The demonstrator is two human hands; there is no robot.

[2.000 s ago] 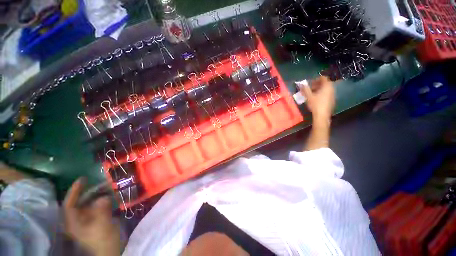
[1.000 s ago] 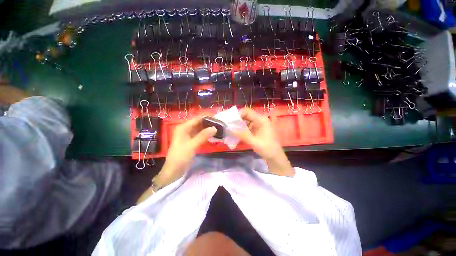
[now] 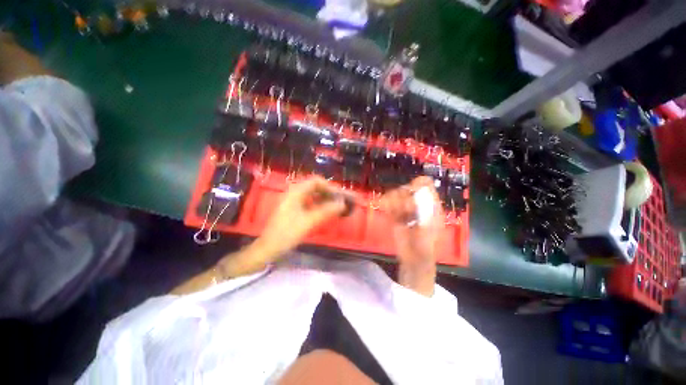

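My left hand (image 3: 299, 214) is over the front of the red compartment tray (image 3: 263, 214) and holds a small dark watch-like unit (image 3: 344, 204) at its fingertips. My right hand (image 3: 412, 218) is just right of it, fingers curled around a white wiping cloth (image 3: 424, 204). Both hands are somewhat blurred. Rows of dark units with binder clips (image 3: 331, 143) cover the back and middle of the tray. One clipped unit (image 3: 224, 192) sits in the front left pocket, its wire handles pointing up and down.
A heap of loose binder clips (image 3: 538, 192) lies right of the tray, beside a white boxy device (image 3: 602, 210). A bottle with a red diamond label (image 3: 396, 75) stands behind the tray. Another person's sleeve (image 3: 45, 150) is at the left. A red grid tray (image 3: 653, 248) is at far right.
The view has tilted and turned right. My hands have moved apart; the cloth is now bunched in my right hand, away from the dark unit in my left hand.
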